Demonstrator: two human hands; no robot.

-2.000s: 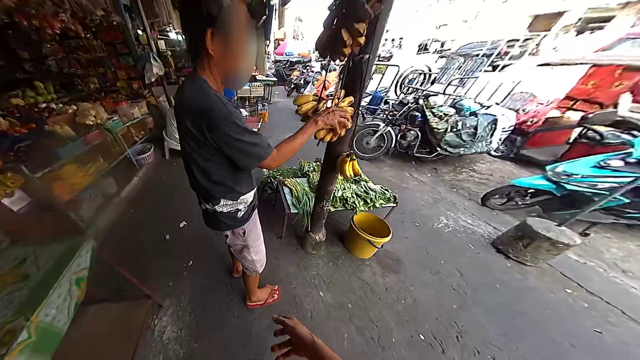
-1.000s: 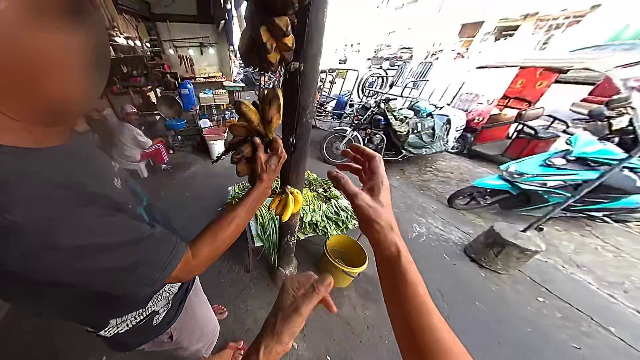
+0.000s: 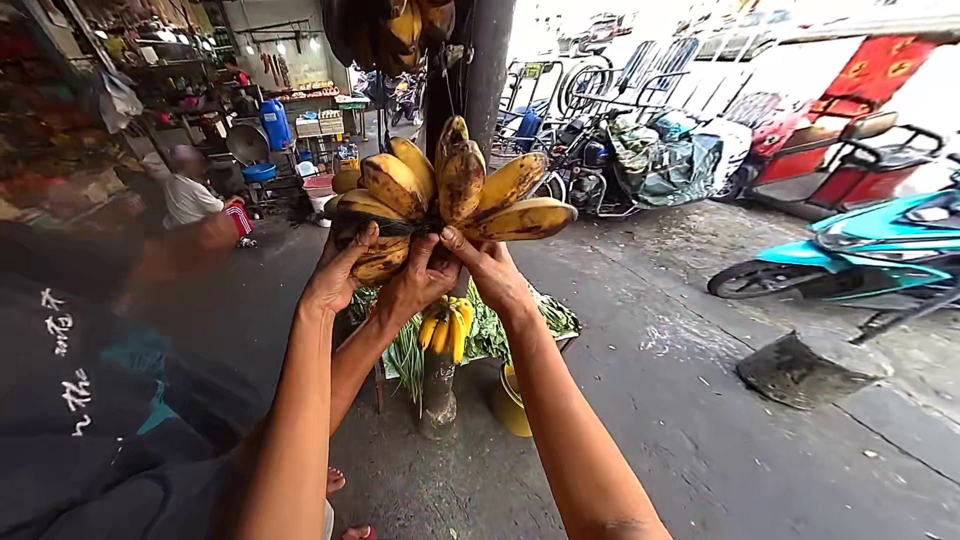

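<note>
In the head view, a large hand of yellow bananas with brown spots point(image 3: 461, 187) is held up beside a dark post point(image 3: 487, 82). My left hand point(image 3: 334, 274) grips its left side, thumb in front. My right hand point(image 3: 491, 274) grips it from below right, thumb near the stem. Between my hands, the other person's hand point(image 3: 416, 281) also touches the bananas from beneath. Darker bananas point(image 3: 405, 34) hang above. A small yellow bunch point(image 3: 448, 328) hangs lower, in front of leafy greens point(image 3: 487, 326).
The other person's dark shirt point(image 3: 82, 390) is close on my left. A yellow bucket point(image 3: 511, 405) stands below the greens. A concrete-like block point(image 3: 806, 371), a teal motorcycle point(image 3: 847, 255) and a parked motorcycle point(image 3: 622, 165) are on the right. Someone sits point(image 3: 196, 191) at the back left.
My hands have come up from empty air onto the bananas. The other person's hand was holding the bananas alone one second ago. The view has moved nearer to the post.
</note>
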